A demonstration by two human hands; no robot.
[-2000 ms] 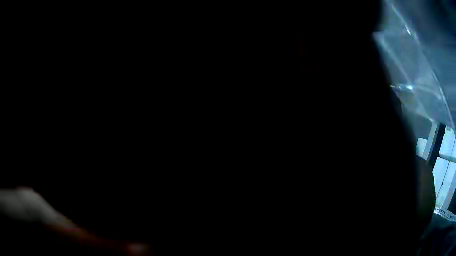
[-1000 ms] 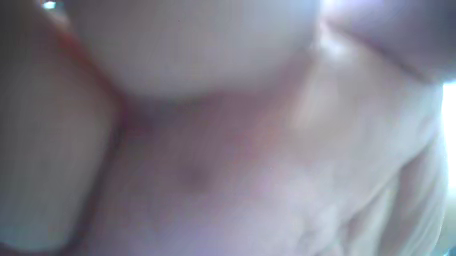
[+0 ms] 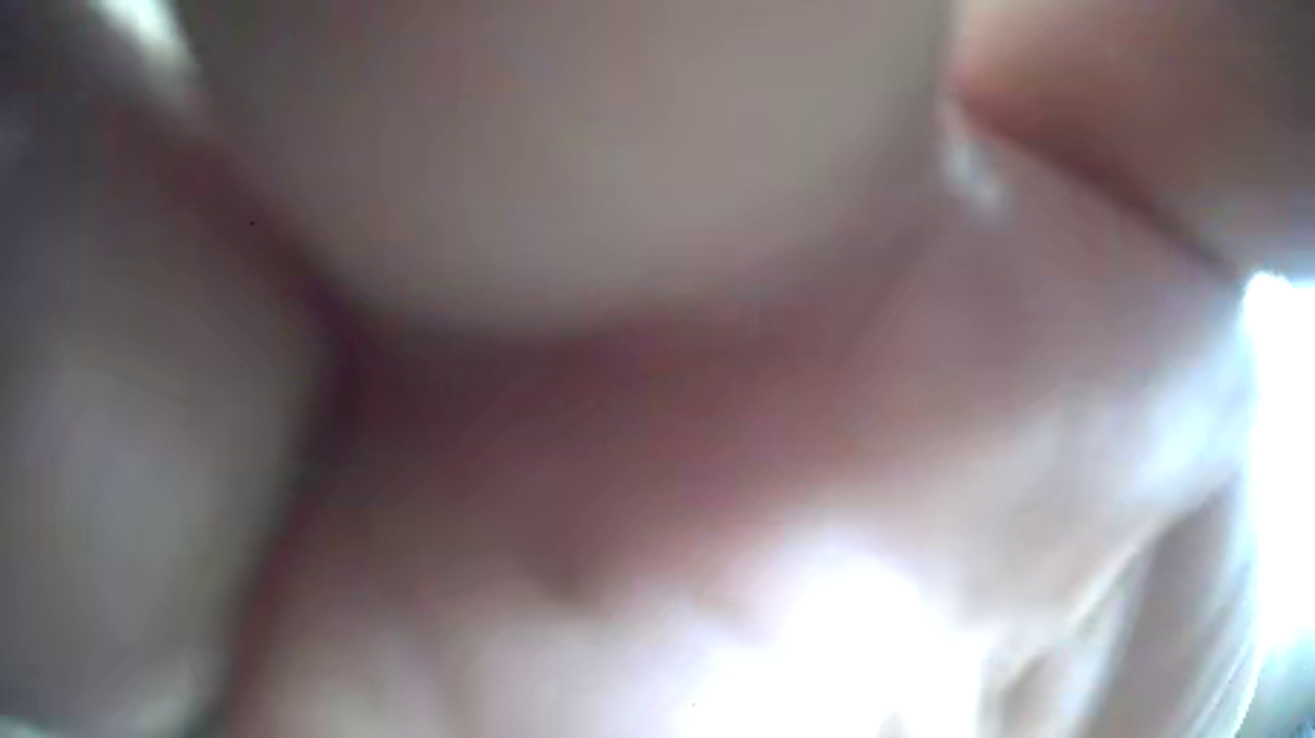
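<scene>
A bare hand point(image 3: 692, 433) fills nearly the whole view, pressed close to the lens and badly blurred. A broad finger point(image 3: 577, 144) crosses the top middle. Another finger or thumb point(image 3: 130, 461) runs down the left side, and more skin point(image 3: 1154, 116) shows at the top right. Creased skin lies at the lower right. I cannot tell whether this is my left hand, my right hand or another person's. No work object is visible; whatever lies behind the hand is hidden.
A bright white strip point(image 3: 1291, 476) shows at the right edge, and a small pale patch point(image 3: 144, 22) at the top left. Neither can be made out. The bench and surroundings are hidden by the skin.
The view was mostly black two seconds ago; now skin covers it. Since one second ago the fingers have shifted slightly, and a bright glare has appeared at the lower middle.
</scene>
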